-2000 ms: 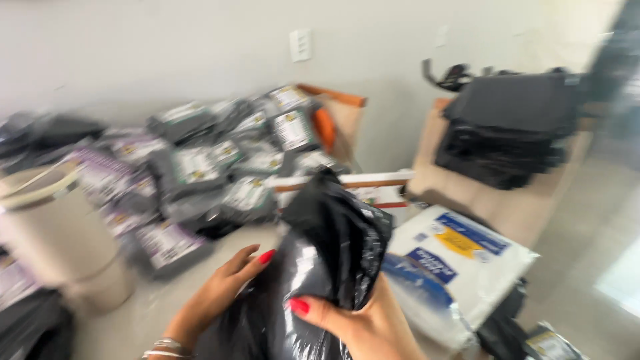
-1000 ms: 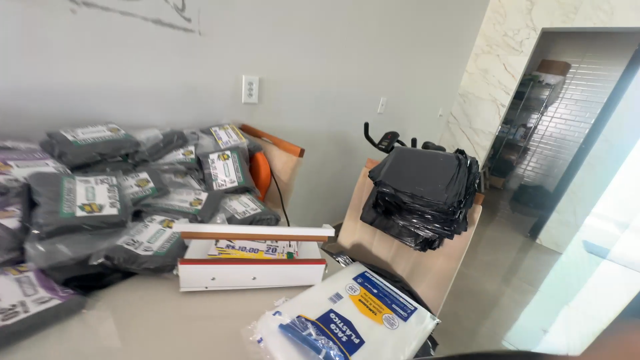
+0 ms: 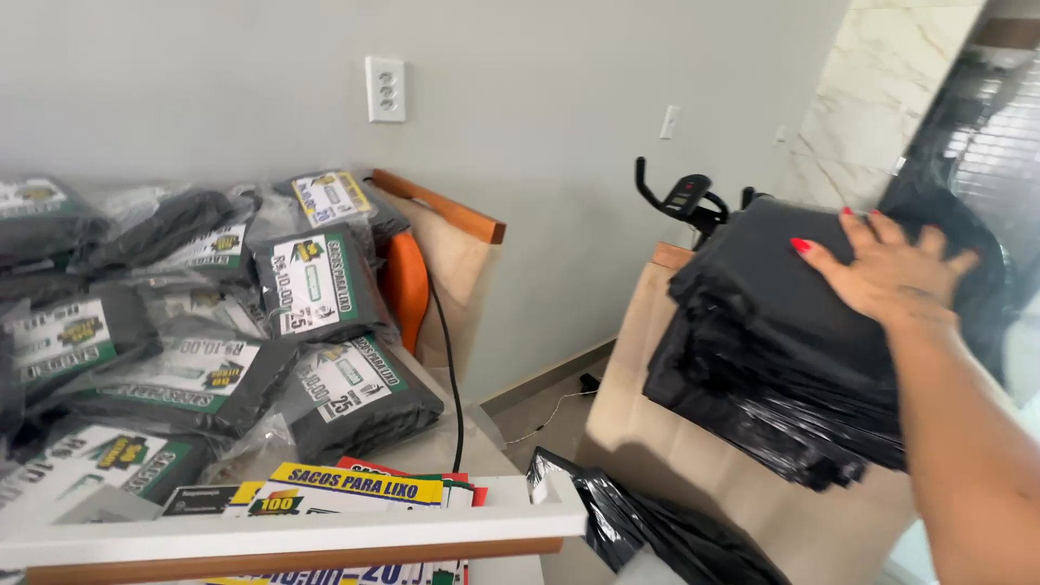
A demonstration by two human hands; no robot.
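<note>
My right hand (image 3: 902, 264) lies spread, palm down, on top of a thick stack of folded black plastic bags (image 3: 780, 325). The stack rests on a beige upholstered chair (image 3: 621, 406) at the right. My left hand is out of view. On the table at the left is a heap of packed black garbage bags (image 3: 317, 284) in clear plastic with printed labels. Printed cards (image 3: 349, 485) stand in a white holder with a wooden strip (image 3: 309, 532) near the bottom edge.
Another black plastic bag (image 3: 658, 528) lies low beside the holder. Behind the heap are an orange object (image 3: 404, 288), a black cable (image 3: 449, 366) and a second chair (image 3: 455, 260). Exercise bike handlebars (image 3: 686, 195) rise behind the stack, near the wall.
Two seconds ago both hands held a black plastic bag over the table. Now my right hand is on the stack at the right, and my left hand has left the view.
</note>
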